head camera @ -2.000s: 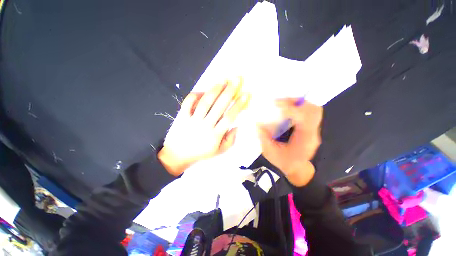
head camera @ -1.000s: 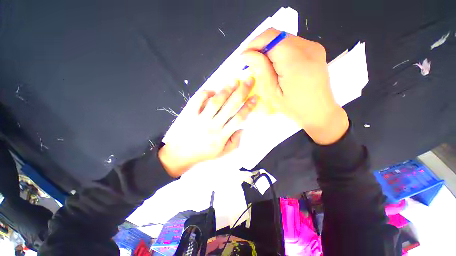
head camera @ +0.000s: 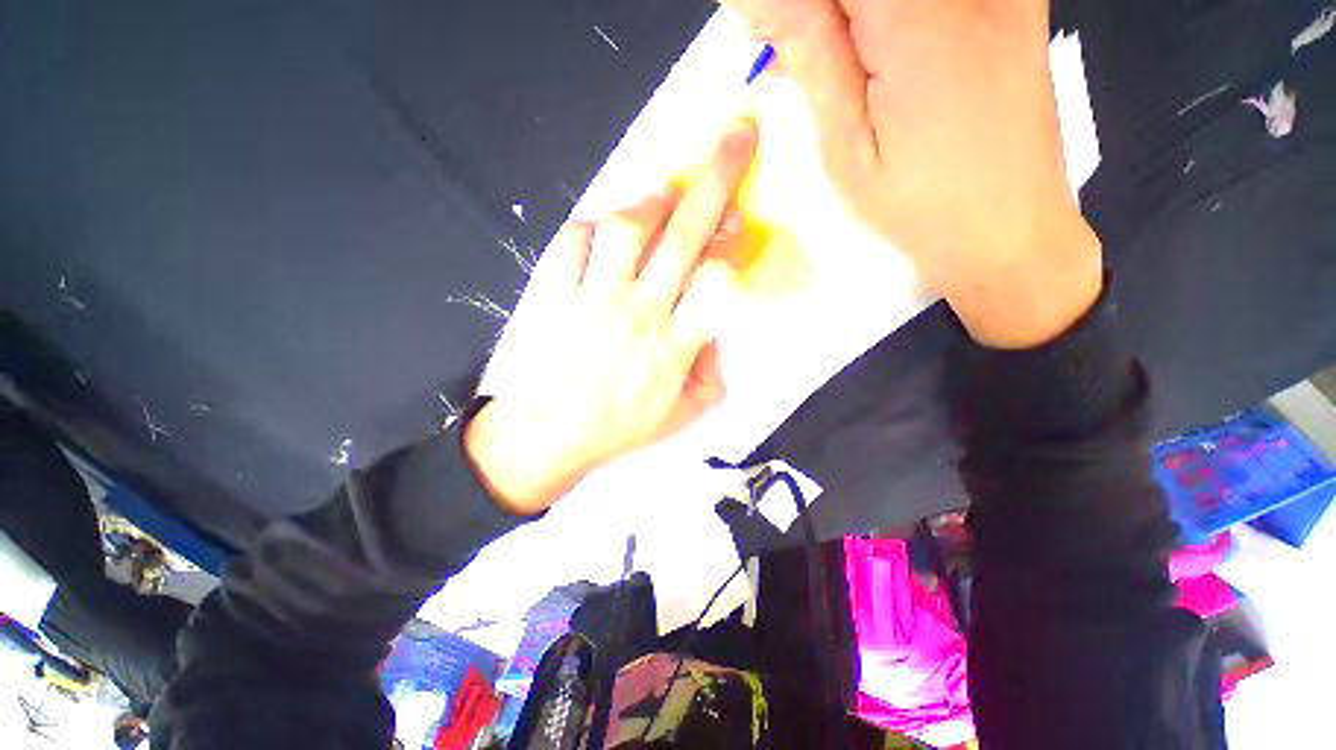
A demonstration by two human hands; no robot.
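Note:
A stack of bright white garment pieces (head camera: 821, 344) lies on the black table, overexposed, its far end out of the picture. My left hand (head camera: 623, 315) lies flat on it with fingers spread, partly over a yellow template (head camera: 765, 242), whose outline is washed out. My right hand (head camera: 952, 147) is beyond and right of the left, cut off by the top edge. It holds a blue pen (head camera: 759, 63) with its tip down near the white layers, just beyond my left fingertips.
Threads and lint lie on the black cloth (head camera: 264, 220). Smaller white pieces (head camera: 513, 586) hang at the near edge by my body. Below the edge are a blue crate (head camera: 1245, 472) at right, pink cloth (head camera: 906, 637) and a red cloth (head camera: 469, 711). A dark-clothed part, possibly a person, shows at far left.
My right hand has moved from beside my left hand to farther away, toward the top edge, with the pen. My left hand has stayed nearly in place; more yellow shows beside its fingers.

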